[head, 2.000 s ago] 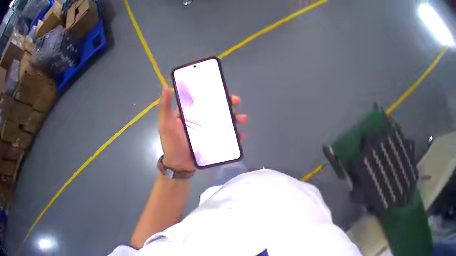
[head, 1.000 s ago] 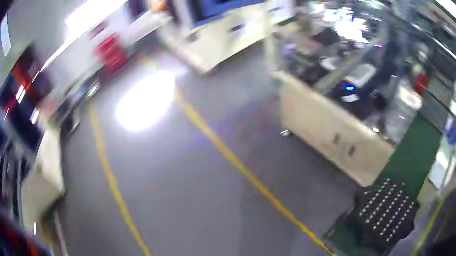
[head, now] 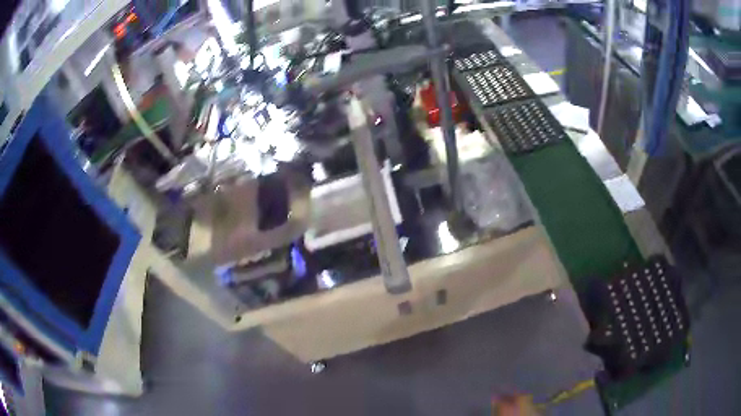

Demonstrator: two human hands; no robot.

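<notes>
A blurred bit of a hand, seemingly my right hand [head: 513, 405], shows at the bottom edge, mostly cut off; its fingers and anything in it cannot be made out. My left hand is out of the picture. Nearest at the lower right, a black parts tray [head: 642, 313] with rows of pale round parts lies on the end of the green conveyor [head: 573, 211]. More such parts trays [head: 526, 127] lie farther up the belt. No hand touches them.
The machine bed with its pale front panel [head: 422, 296] stands ahead. On it are the hopper [head: 236, 215], a white parts tray [head: 341, 210], a red bin [head: 439, 104] and a clear plastic bag [head: 491, 191]. A blue-framed screen [head: 61, 227] is at left. White sheets [head: 597, 158] line the conveyor.
The view has swung from the floor to the machine and conveyor. The phone, held in my left hand two seconds ago, is out of view. A bit of hand now shows at the bottom.
</notes>
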